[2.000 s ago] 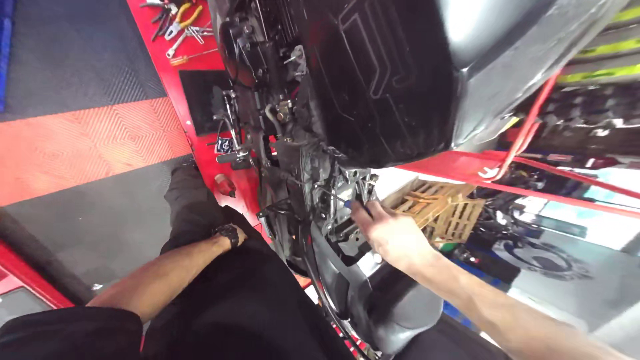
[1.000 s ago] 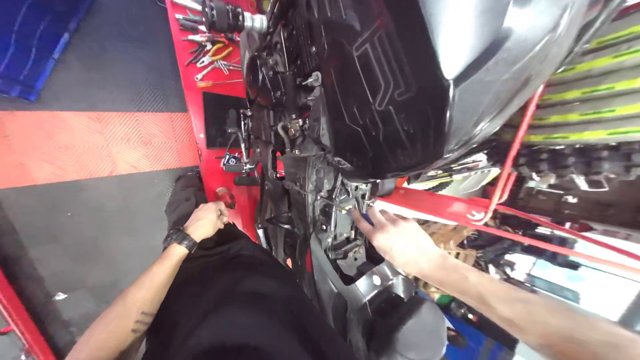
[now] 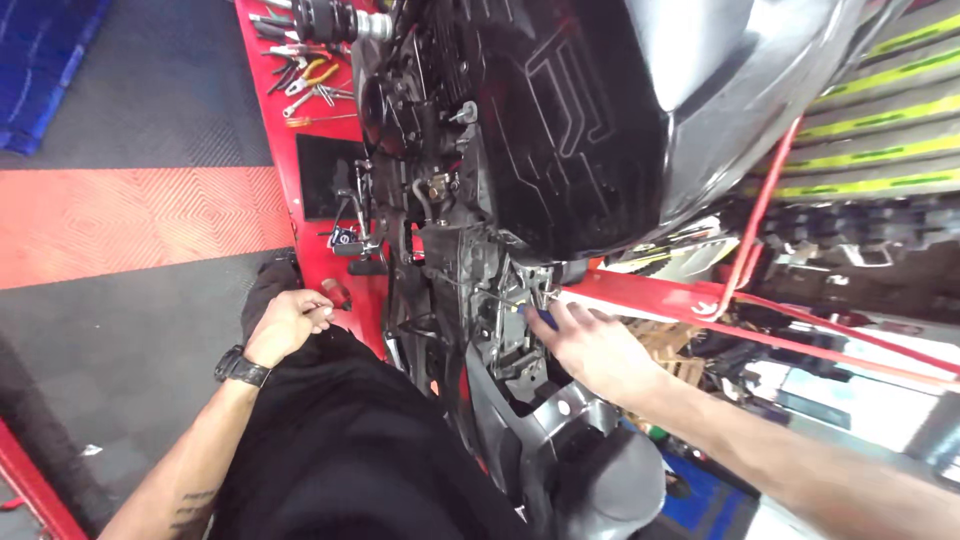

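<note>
A partly stripped motorcycle [image 3: 574,150] stands on a red lift platform [image 3: 360,296]. My right hand [image 3: 589,341] grips the blue handle of a screwdriver [image 3: 541,315]; its shaft points left, over the exposed frame area [image 3: 510,300] behind the black tank cover. Where the tip touches cannot be made out. My left hand [image 3: 292,322], with a black watch on the wrist, is held over my thigh, left of the motorcycle. Its fingertips are pinched together, and whether something small is between them does not show.
Yellow-handled pliers [image 3: 311,77], an orange-handled screwdriver [image 3: 300,121] and other tools lie at the platform's upper part, by a shock absorber [image 3: 330,21]. A black mat [image 3: 326,176] lies below them. Red metal bars [image 3: 765,217] cross at right. A blue cloth [image 3: 45,67] lies upper left.
My left hand has come up from near my lap to over my thigh, its fingers now in view. My right hand stays at the frame area with the blue handle. The view has shifted.
</note>
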